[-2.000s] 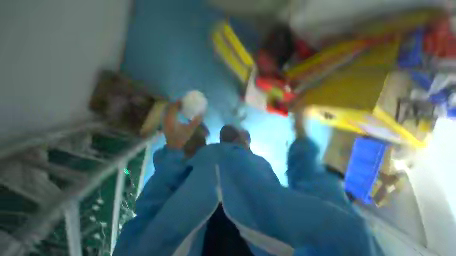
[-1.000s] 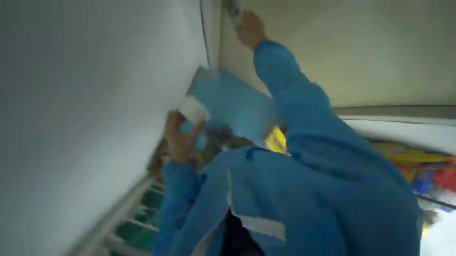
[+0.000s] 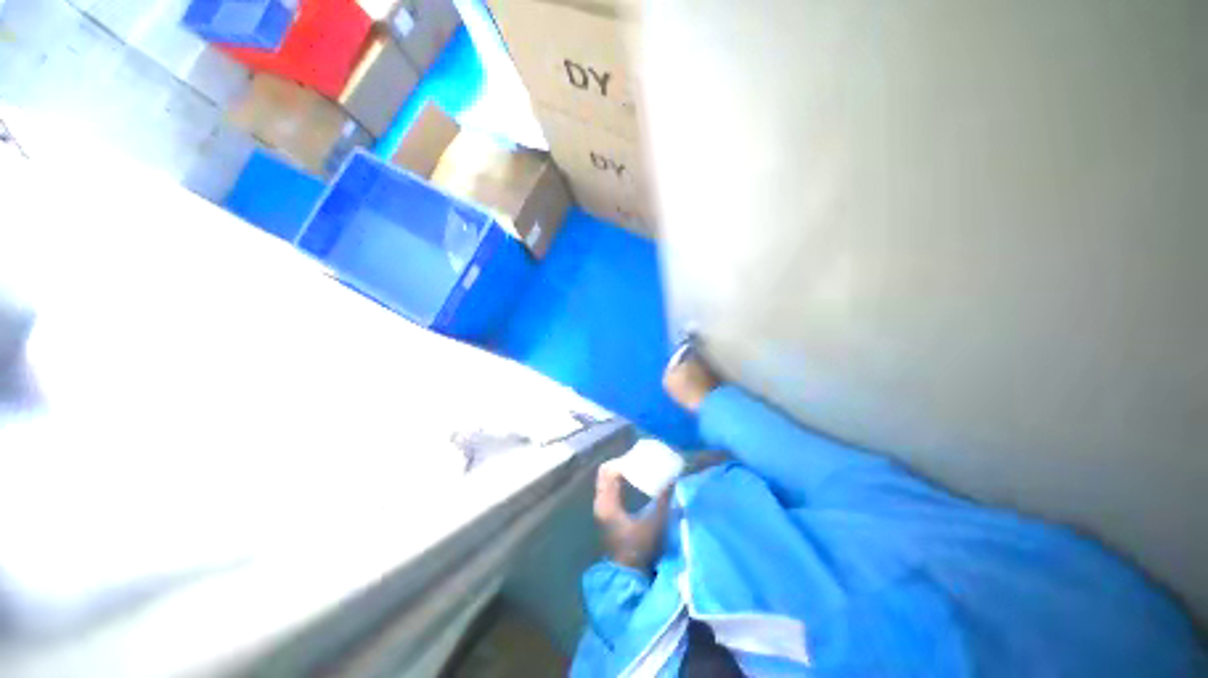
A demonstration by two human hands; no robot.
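Observation:
My left hand (image 3: 628,519) holds a small white bottle (image 3: 648,466) in front of my blue smock, low in the middle of the view. My right hand (image 3: 688,380) is closed around a small metallic door handle (image 3: 685,350) at the edge of a large pale door (image 3: 927,199). The fingers of my right hand are small and partly blurred. The door fills the right side of the view.
Past the door edge are a blue floor (image 3: 590,311), a large blue crate (image 3: 398,245), an open cardboard box (image 3: 510,186) and stacked cartons (image 3: 563,80). A red crate (image 3: 311,47) stands further back. An overexposed white wall or surface (image 3: 239,437) fills the left.
The view has swung from the cabinet corner to the pale door, which now stands open with the crates and cartons showing beyond. The white bottle has stayed in my left hand.

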